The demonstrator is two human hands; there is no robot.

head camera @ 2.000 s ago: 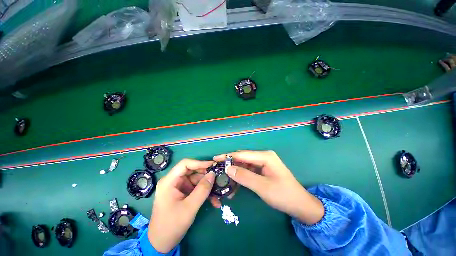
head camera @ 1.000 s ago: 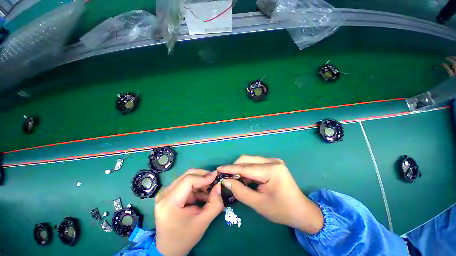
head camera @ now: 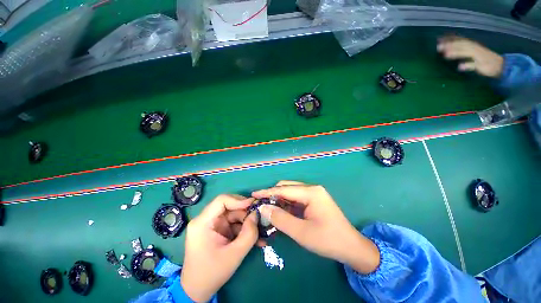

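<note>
A round black unit (head camera: 268, 220) with a pale centre disc is held in front of me between both hands. My left hand (head camera: 220, 242) grips its left side, thumb on the face near the rim. My right hand (head camera: 314, 222) holds its upper right, thumb pressed on the face. The fingertips cover much of the rim, and any small part under them is hidden. A small heap of white parts (head camera: 273, 257) lies on the bench just below the unit.
Black units (head camera: 169, 221) lie left on the bench, some beside silvery pieces (head camera: 123, 270). Two more lie right (head camera: 388, 152). Units stand spaced on the green conveyor (head camera: 237, 127). Another person's hand (head camera: 471, 56) is over its right end. Plastic bags (head camera: 362, 26) hang on the far rail.
The held unit, tilted and mostly covered a second ago, now shows its face and pale disc again. Another person's hand has reached in over the conveyor at upper right.
</note>
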